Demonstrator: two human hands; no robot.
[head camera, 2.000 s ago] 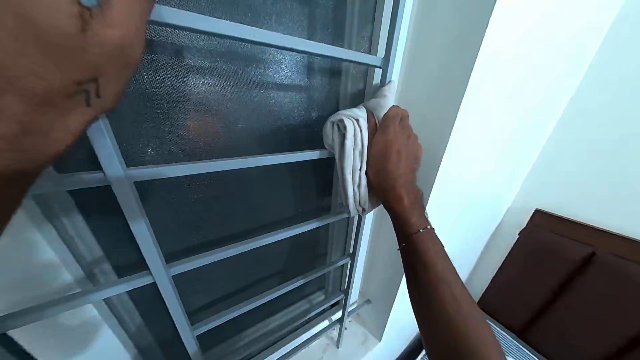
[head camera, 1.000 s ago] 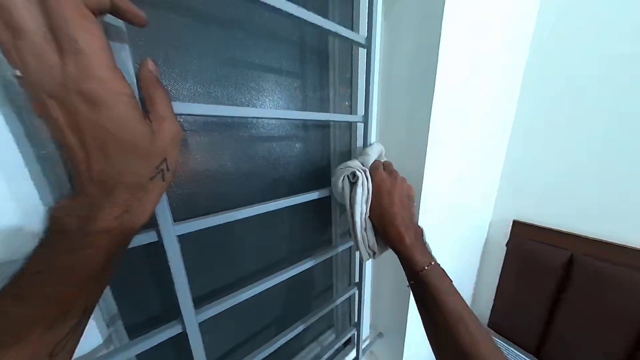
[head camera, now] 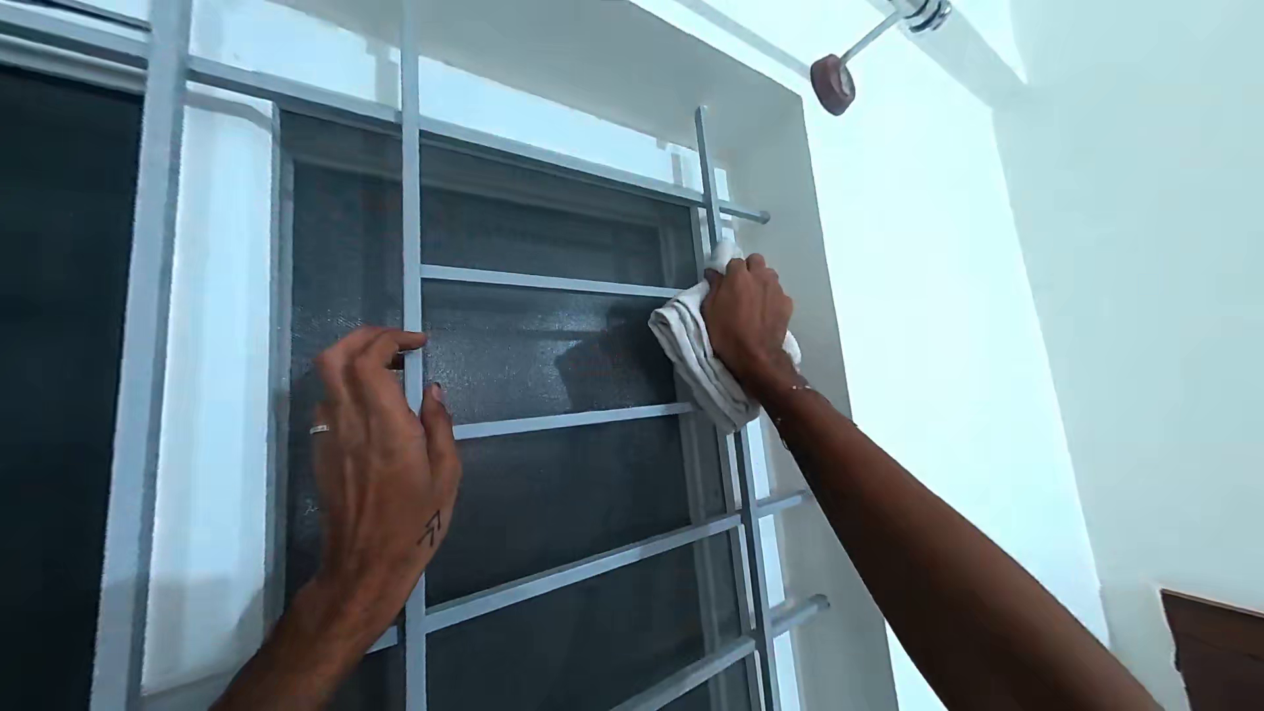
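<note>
My right hand (head camera: 748, 314) grips a folded white cloth (head camera: 699, 357) around the right-hand vertical bar (head camera: 748, 513) of a grey metal window grille, near its upper part. The cloth hides the bar there and hangs in layers below my fingers. My left hand (head camera: 387, 444) is at another vertical bar (head camera: 413, 217), fingertips on its left side and thumb beside it; whether the fingers close on the bar is hard to tell. Behind the grille is a dark window screen (head camera: 563, 346).
Horizontal grille bars (head camera: 583, 568) cross between the uprights. The white window reveal (head camera: 820, 415) borders the grille on the right. A rod with a dark red round end (head camera: 832, 84) juts out at upper right. A brown padded headboard (head camera: 1220, 652) shows at lower right.
My right hand and the cloth have moved up the right-hand vertical bar. The left hand's fingers are now at a vertical bar. The view has shifted upward, showing the grille's top.
</note>
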